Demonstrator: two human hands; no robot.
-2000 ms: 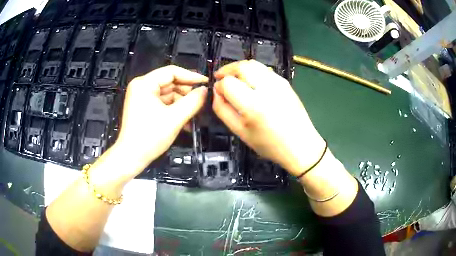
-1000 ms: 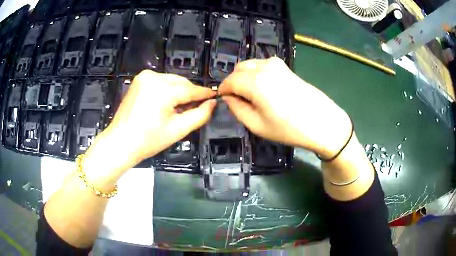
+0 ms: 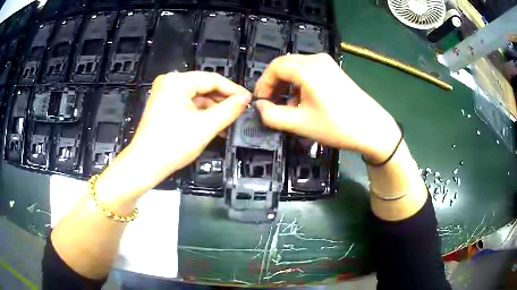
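A dark plastic housing (image 3: 253, 170) with a window opening and a ribbed area lies below my fingertips, its near end past the tray's front edge. My left hand (image 3: 190, 122) has thumb and forefinger pinched at the housing's far end, on a tiny dark fitting (image 3: 254, 99). My right hand (image 3: 320, 107) has its thumb and forefinger at the same fitting from the right. The fitting is mostly hidden by the fingertips. The black compartment tray (image 3: 170, 48) holds rows of similar housings under and behind my hands.
A white paper sheet (image 3: 153, 232) lies under my left forearm. Loose small parts (image 3: 441, 184) lie on the green surface at right. A yellow rod (image 3: 397, 65) lies right of the tray. A white fan (image 3: 418, 10) and a pale metal upright (image 3: 482, 42) are at the upper right.
The housing has come nearer, its near end now over the tray's front edge. My right forefinger has lifted into a more arched pinch. The view has shifted slightly.
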